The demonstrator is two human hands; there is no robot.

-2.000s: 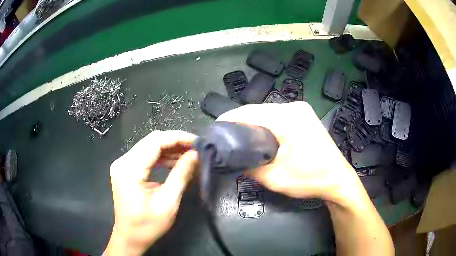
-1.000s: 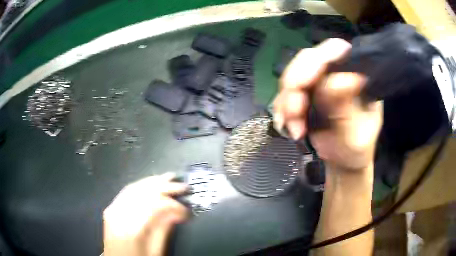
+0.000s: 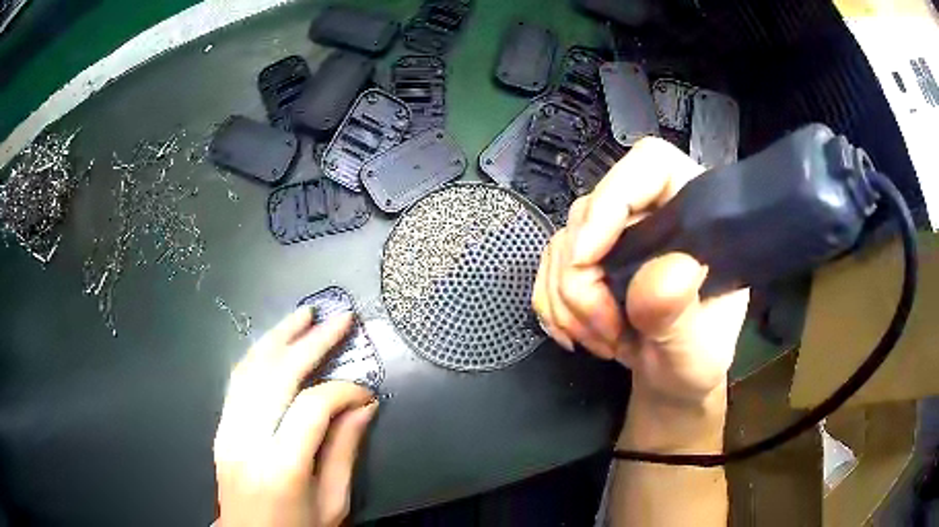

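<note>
My right hand (image 3: 654, 299) is closed around a dark electric screwdriver (image 3: 757, 211) with a black cord from its rear. Its tip is hidden by my fingers at the right edge of the screw tray (image 3: 468, 276). The round grey tray is dotted with holes, and small screws cover its upper left part. My left hand (image 3: 304, 407) has its fingers and thumb on a ribbed plastic housing (image 3: 351, 345) lying on the bench, left of the tray. The fingers cover part of the housing.
Black housings and smooth covers (image 3: 415, 170) lie scattered behind the tray, with a heap (image 3: 561, 139) further right. Thin metal pins (image 3: 144, 221) lie at the left beside a denser pile (image 3: 39, 196). An open cardboard box (image 3: 860, 329) stands at the right.
The screwdriver has moved from in front of my left hand to the right, beside the tray. My left hand now rests on the ribbed housing. The view has shifted, showing the tray fully.
</note>
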